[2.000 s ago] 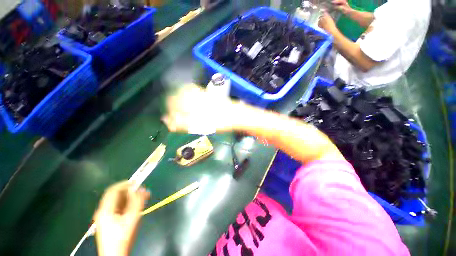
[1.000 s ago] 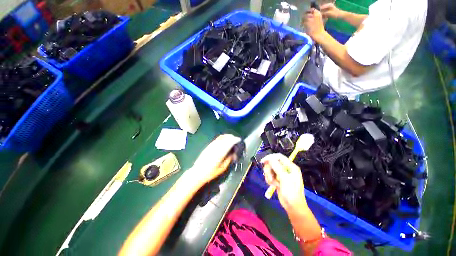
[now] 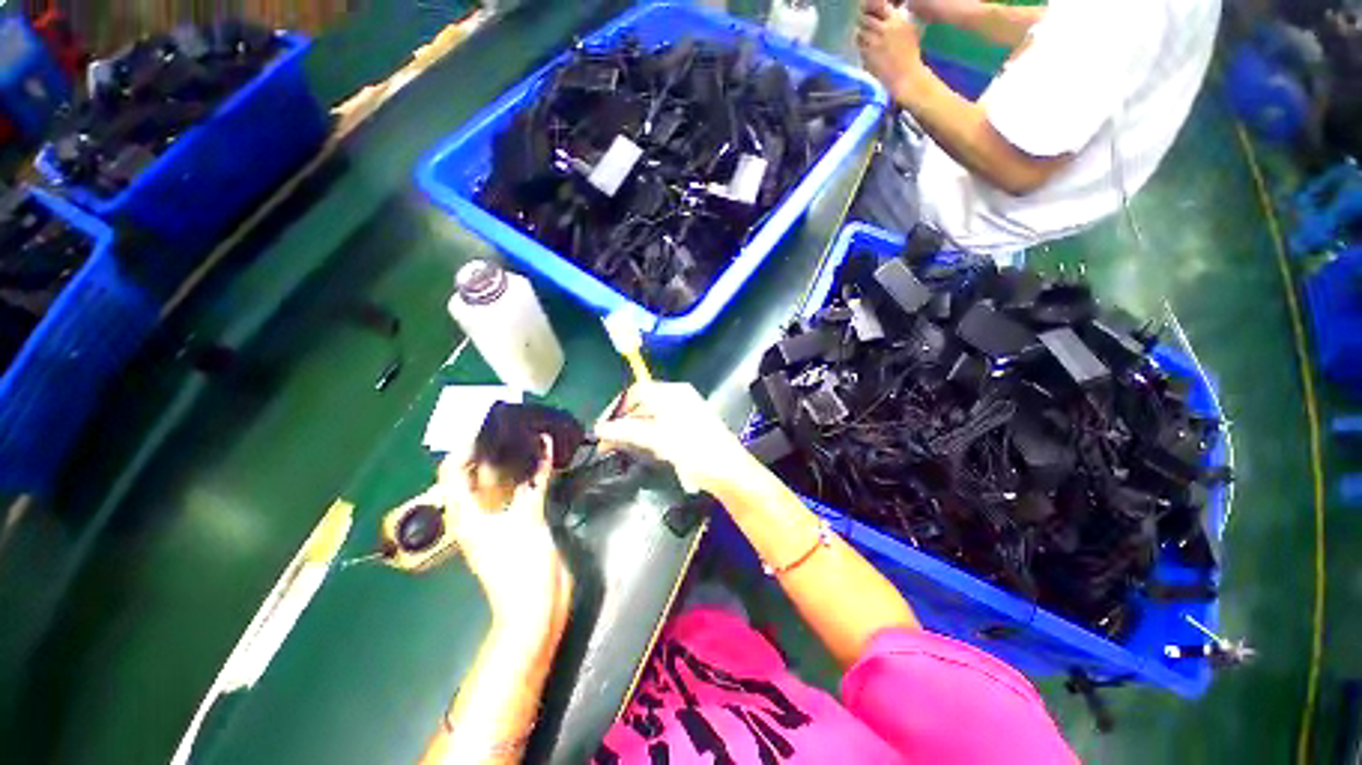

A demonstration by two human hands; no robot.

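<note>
My left hand holds a black power adapter above the bench, over the white square cloth. My right hand is just right of the adapter and holds a yellow toothbrush, its whitish head pointing up and away. A thin brownish piece also shows at the right fingertips, close to the adapter; whether it touches is unclear. Black cord and another dark piece lie below my right hand. My left hand partly hides the pale box with a round black knob.
A white bottle stands beyond the cloth. Blue baskets heaped with black adapters stand on the bench and at my right. More baskets stand far left. A person in white works at the upper right. Torn tape runs at left.
The toothbrush and my right hand have moved left from the right basket to beside the adapter. My left hand has moved left and lifted the adapter. The view has shifted slightly.
</note>
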